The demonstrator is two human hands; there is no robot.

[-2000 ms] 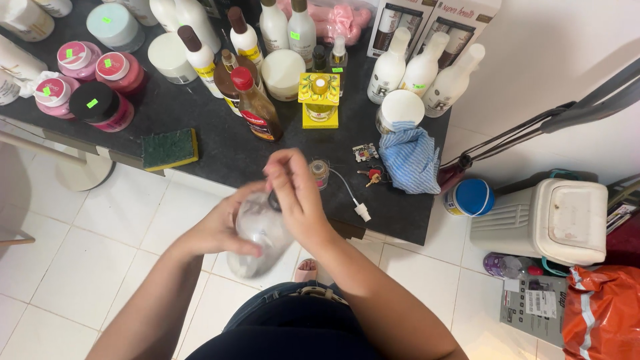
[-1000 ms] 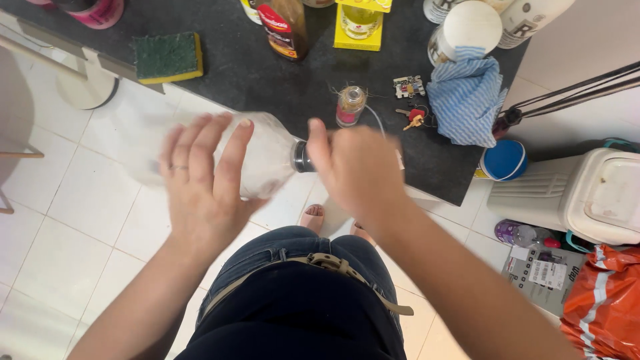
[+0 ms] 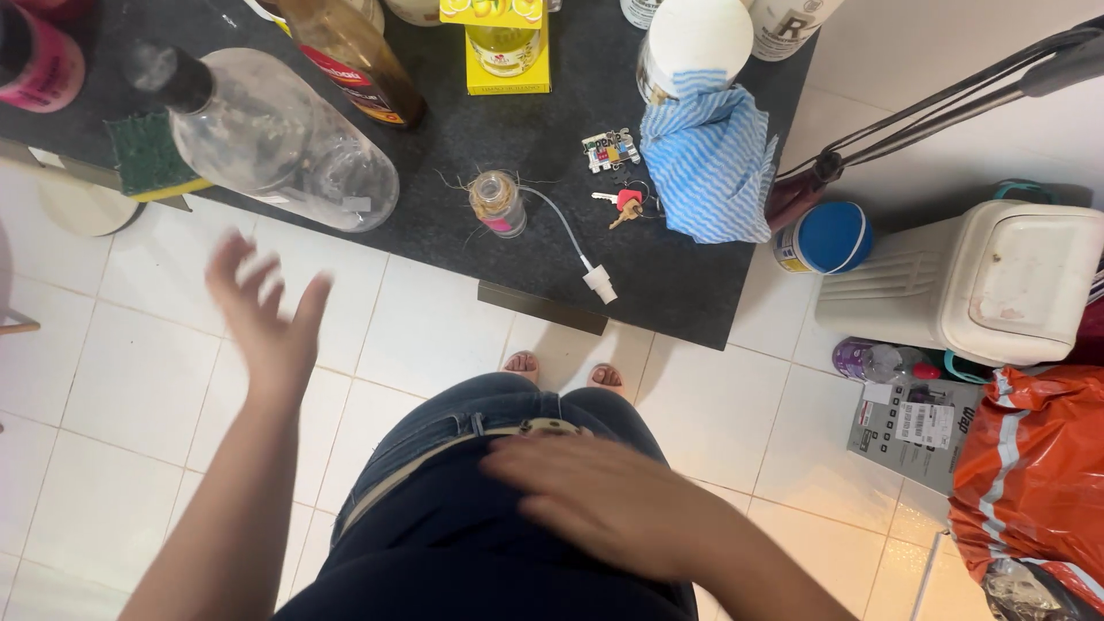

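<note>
A large clear plastic bottle (image 3: 276, 142) with a black cap stands on the dark countertop, over part of a green and yellow sponge (image 3: 155, 155). Below it, off the counter's edge, my left hand (image 3: 272, 319) is raised with its fingers apart, holding nothing. My right hand (image 3: 595, 500), blurred, is in front of my dark top near the belt, with nothing seen in it. A small glass bottle (image 3: 498, 205) with twine round its neck sits mid-counter beside a white spray pump with a tube (image 3: 599, 280). Keys (image 3: 625, 200) and a metal keychain (image 3: 611, 150) lie to its right.
A blue striped cloth (image 3: 711, 159) leans against a white jar (image 3: 697, 43) near the counter's right end. Behind are a brown sauce bottle (image 3: 358, 65) and a yellow box (image 3: 509, 65). A beige bin (image 3: 975, 280), blue-lidded tub (image 3: 830, 237) and orange bag (image 3: 1035, 466) stand at right.
Both hands have let go of the large clear bottle, which they held a second ago over the counter's edge. It now rests on the counter by the sponge. My right hand has come down toward my waist.
</note>
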